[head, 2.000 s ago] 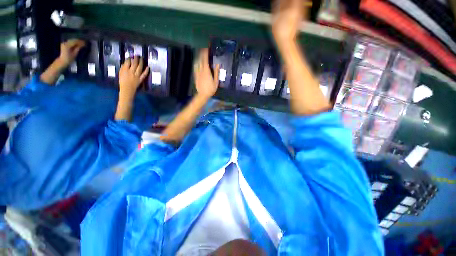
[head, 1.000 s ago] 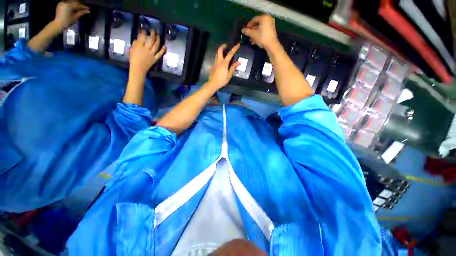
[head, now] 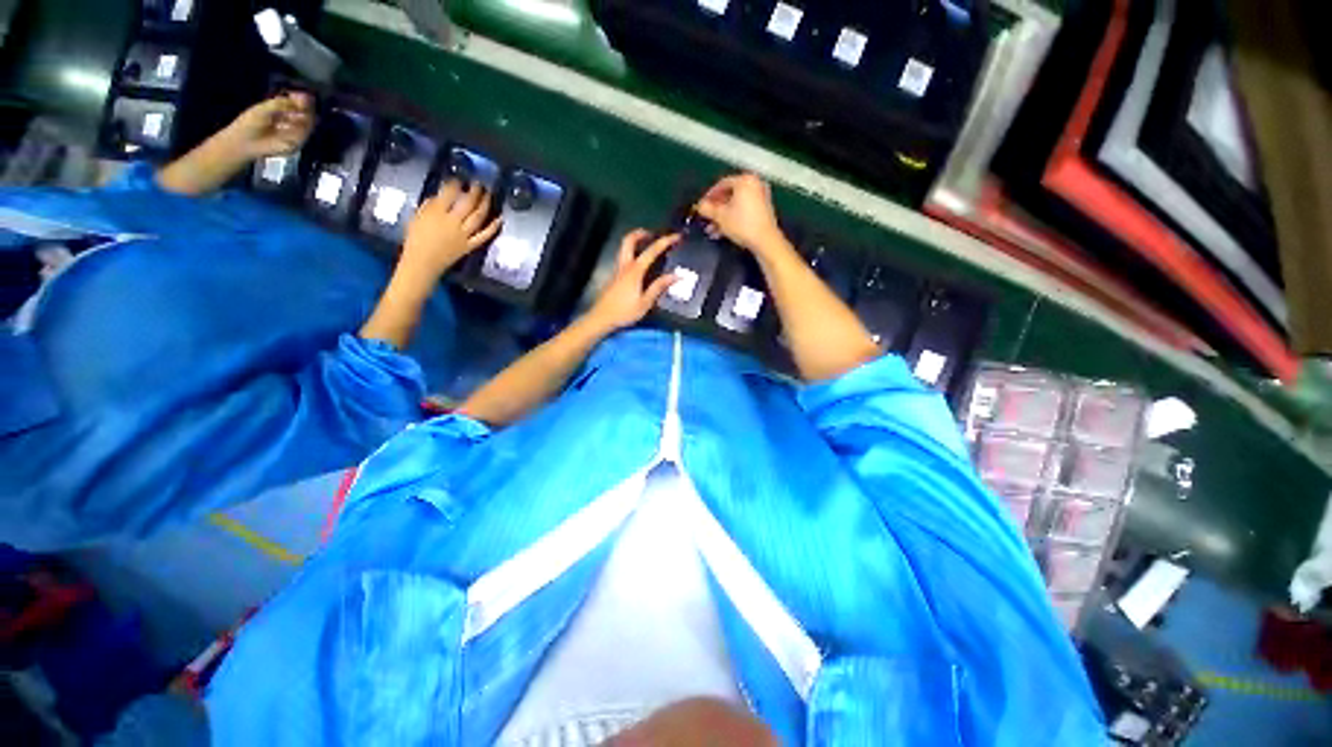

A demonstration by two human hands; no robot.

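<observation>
A black phone tray (head: 844, 333) lies on the green bench in front of me, with several dark phone units side by side. My left hand (head: 630, 283) rests at the left edge of the leftmost unit (head: 687, 267), beside its white label. My right hand (head: 741, 213) is at the top end of the same unit, with thumb and fingertips close together. Whether a small part is between those fingertips is too small to tell.
A neighbour's hand (head: 449, 229) works at another tray on the left. Clear blister trays (head: 1024, 458) lie on the right. Large stacked sheets (head: 1122, 183) stand at the upper right. More filled trays (head: 818, 51) are across the metal rail.
Two seconds ago my right hand was blurred high above the tray; it then came to the leftmost unit's top end and stays there. My left hand also closed in on that unit. The view has shifted.
</observation>
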